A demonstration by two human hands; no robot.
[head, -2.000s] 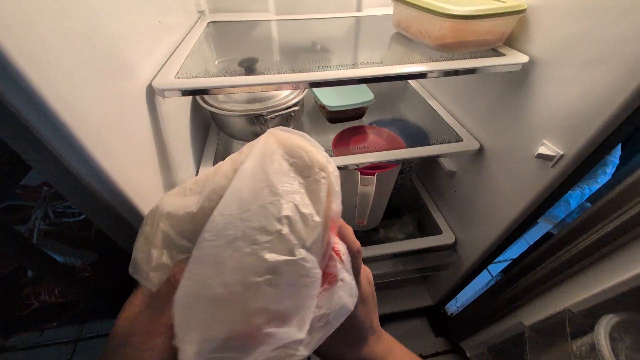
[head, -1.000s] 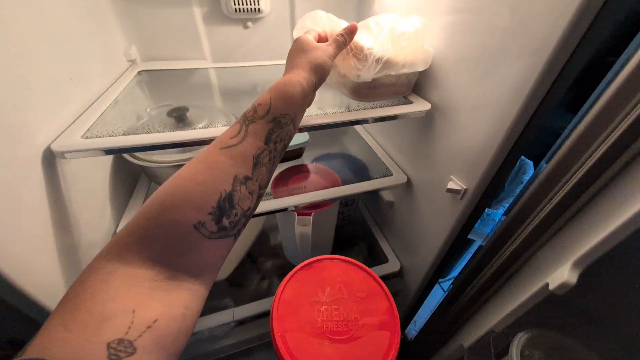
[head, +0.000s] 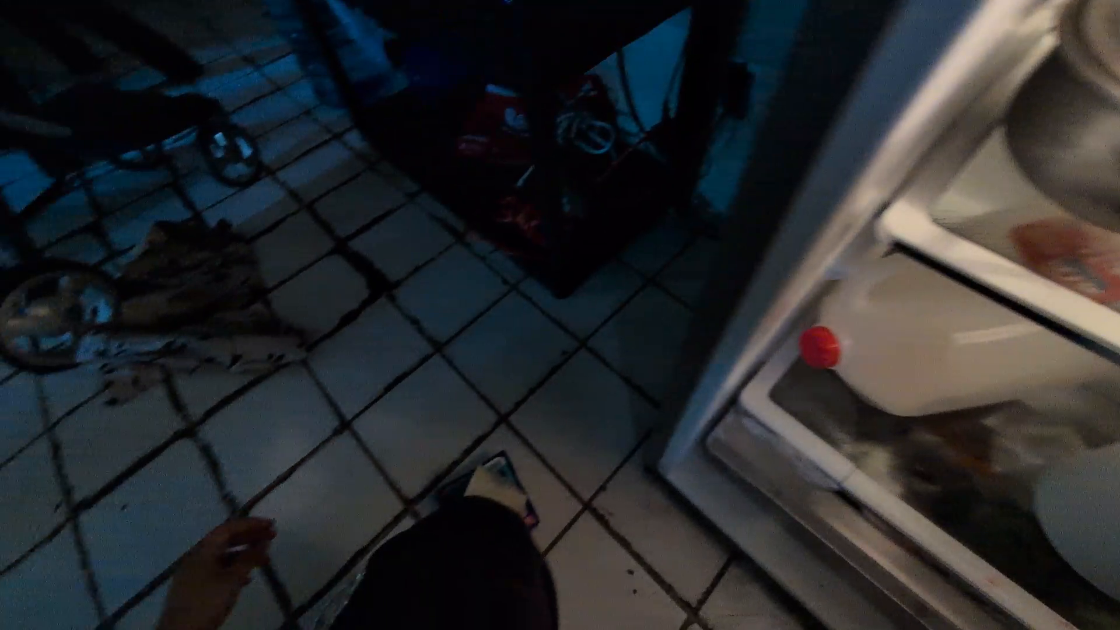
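Low at the left of the head view is my left hand [head: 219, 560], blurred, held above the tiled floor with its fingers partly curled. A small pale glint shows at the fingers; whether anything is held there cannot be made out. My right hand is out of view. At the right stands the refrigerator with its shelves showing. A translucent plastic jug [head: 945, 341] with a red cap [head: 820, 347] lies on its side on a lower shelf. Above it, a metal pot [head: 1072, 131] and a red-marked package [head: 1067, 254] are partly visible. The hand is well apart from these.
A dark-clothed leg [head: 455, 569] rises at the bottom, beside a foot or shoe [head: 499, 481]. Wheeled frames, one with a wheel [head: 229, 153], and a patterned cloth [head: 192, 297] are on the left floor [head: 490, 359]. Dark clutter with cables [head: 586, 131] stands at the back.
The view has swung down and left to the floor. My left hand, on the plastic bag at the top shelf a second ago, is now low and away from it. The red lid has left view.
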